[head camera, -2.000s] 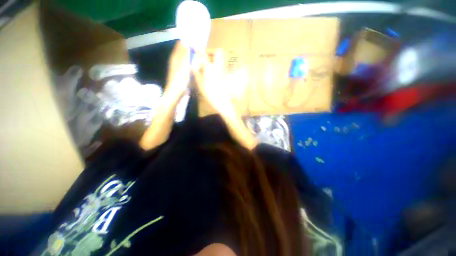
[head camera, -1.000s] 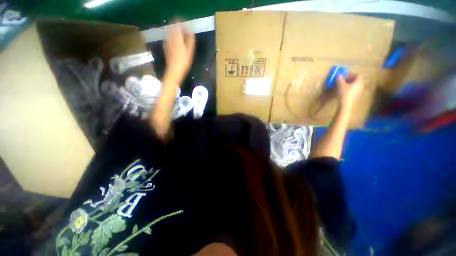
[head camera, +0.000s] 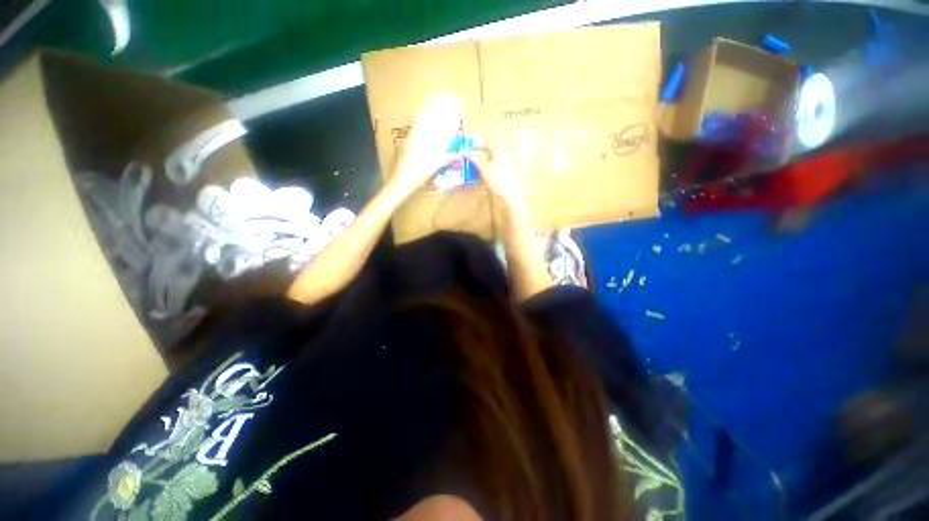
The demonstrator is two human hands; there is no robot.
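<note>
My left hand (head camera: 432,137) and my right hand (head camera: 489,171) are close together over the left part of the flat cardboard sheet (head camera: 581,81). Between their fingers is a small bright-blue battery (head camera: 468,161); both hands touch it. Glare on my left hand hides its fingers, and I cannot tell whether it also holds something white. A thin dark wire loop seems to lie on the cardboard just below the hands.
A large open carton (head camera: 71,254) at left holds white housings (head camera: 260,209). A small carton (head camera: 749,76) at right has blue cells around it and a white disc (head camera: 816,108) beside it. A blurred red thing (head camera: 815,178) lies at right. Small scraps dot the blue floor (head camera: 703,336).
My right hand has moved left across the cardboard with the blue battery. My left hand has come right and down to meet it. The whole view has shifted.
</note>
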